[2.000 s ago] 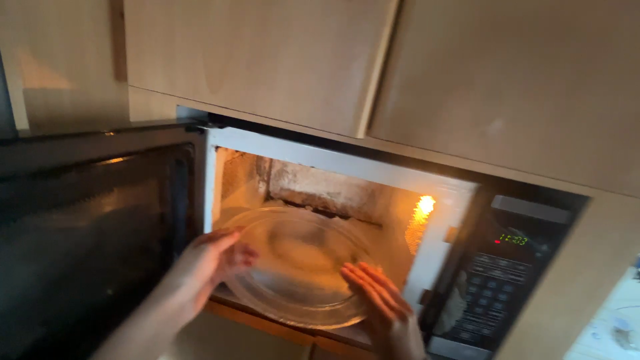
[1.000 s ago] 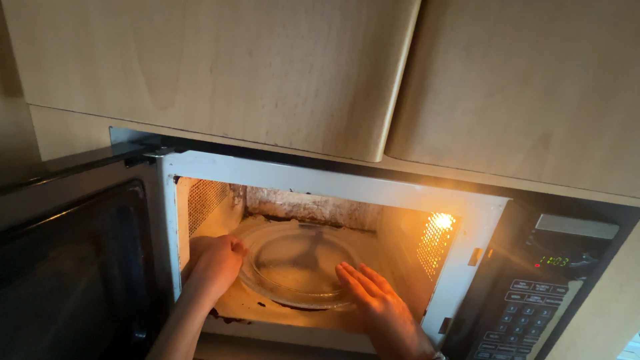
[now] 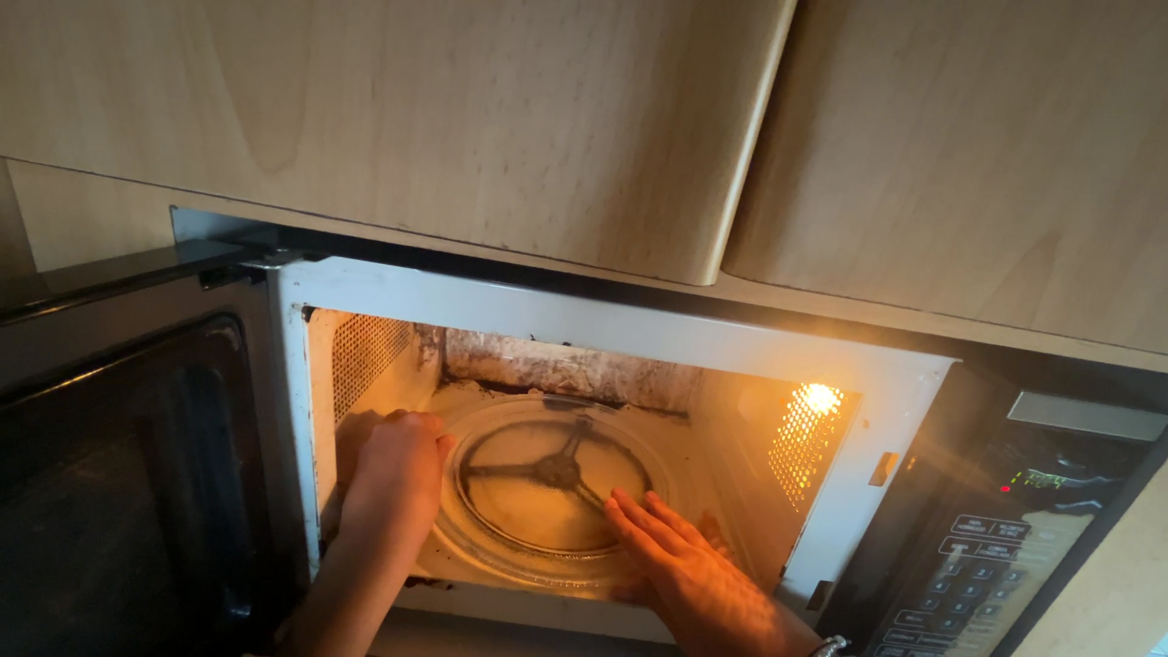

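Observation:
A round glass turntable plate [image 3: 511, 547] lies on the floor of the lit microwave oven [image 3: 566, 301], and a dark three-armed roller ring [image 3: 557, 468] shows through it. At the plate's left edge is my left hand [image 3: 397, 470], its fingers curled and partly hidden. My right hand [image 3: 684, 566] rests at the plate's right front edge, fingers extended over the rim and the thumb side low. Whether either hand grips the glass is hard to see. Brown stains mark the cavity's back wall [image 3: 566, 370].
The microwave door [image 3: 128, 484] stands open on the left. A control panel [image 3: 995, 547] with buttons and a lit display is on the right. Wooden cabinet doors [image 3: 411, 119] hang just above the oven. A perforated lamp cover [image 3: 808, 443] glows on the right inner wall.
Two seconds ago both hands held the glass plate at the oven's opening; it now lies inside on the cavity floor. The hands have moved inward with it. The view has come closer.

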